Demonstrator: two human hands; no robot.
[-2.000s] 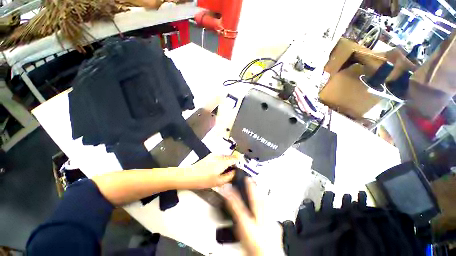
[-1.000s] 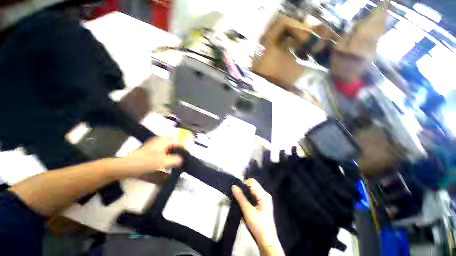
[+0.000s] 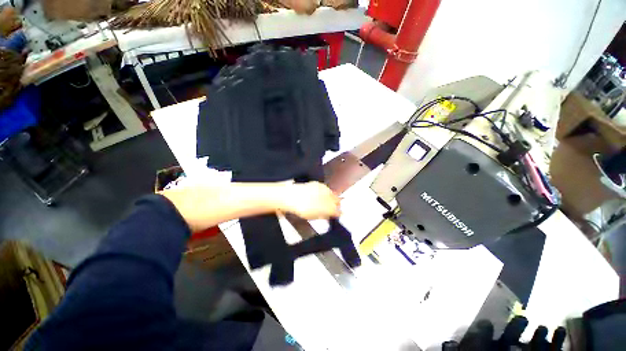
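Note:
My left hand [image 3: 317, 201] is over the strapped lower part of the black stack of workpieces [image 3: 264, 116], at the upper middle left. Its fingers are closed on a black strap at the stack's right edge; how many layers they hold cannot be told. Black straps [image 3: 295, 252] spread below my wrist over the table. The dark grey sewing machine head [image 3: 453, 199], lettered MITSUBISHI, stands to the right, with small metal parts [image 3: 410, 245] below it. No cloth lies under them. My right hand is not in view.
The white table [image 3: 364, 308] carries the machine. A black pile with finger-like strap ends [image 3: 511, 336] is at the lower right, beside a dark boxy panel [image 3: 604, 328]. Cables [image 3: 473, 113] loop over the machine. A red pipe [image 3: 405, 41] and brown bundles [image 3: 206, 17] are behind.
The view has swung left. My left hand has left the frame-shaped black piece and moved to the stack. That piece and my right hand have gone out of view.

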